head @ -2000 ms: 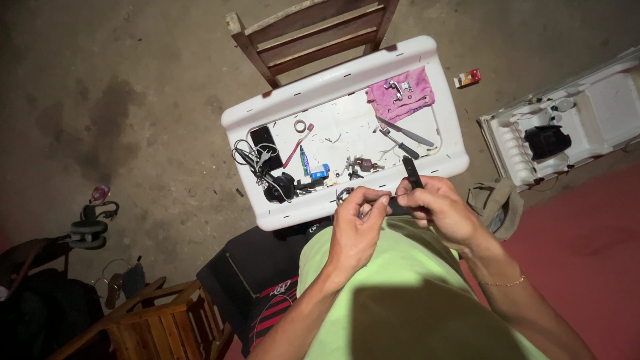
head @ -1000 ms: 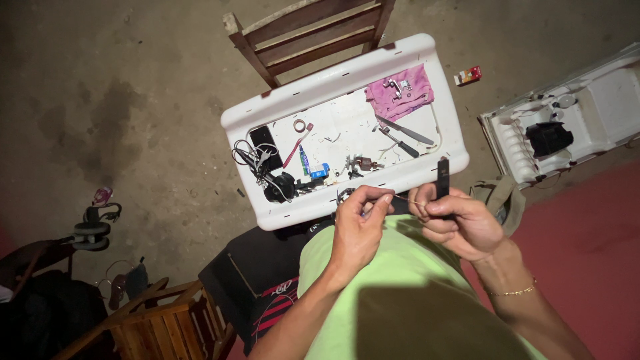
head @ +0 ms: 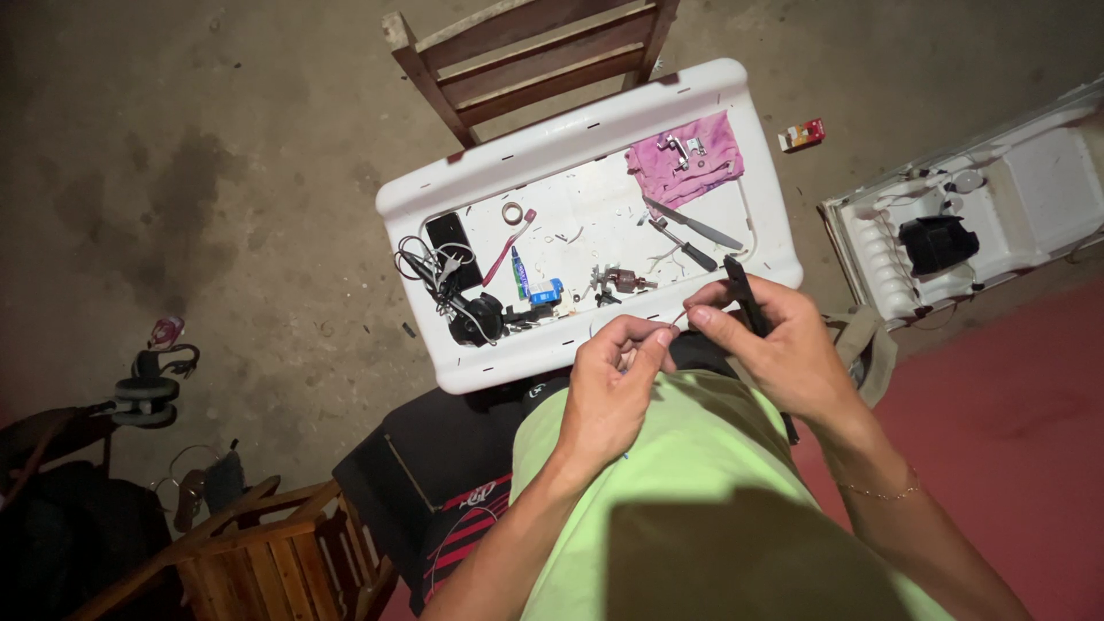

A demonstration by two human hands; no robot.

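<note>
Between my two hands runs a short thin reddish wire (head: 680, 317). My left hand (head: 614, 379) pinches one end of it with thumb and fingertips. The other end is at the thumb and forefinger of my right hand (head: 780, 341), which also holds a flat black tool (head: 745, 293), its kind unclear, across the palm. Both hands are over the near edge of a white plastic tray (head: 483, 375). Beyond them in the tray lie a small motor armature (head: 627, 279), a black-handled screwdriver (head: 697, 256) and a table knife (head: 700, 224).
The tray also holds a pink cloth (head: 690, 185) with metal parts, a toothbrush (head: 509, 247), a tape roll (head: 512, 213), a phone (head: 448, 237), a glue tube (head: 520, 274) and coiled cable (head: 431, 267). A wooden chair (head: 535, 90) stands behind; an appliance panel (head: 1026, 207) lies right.
My right hand has moved in toward my left hand since a second ago, with the black tool still in it. My left hand has stayed in about the same place.
</note>
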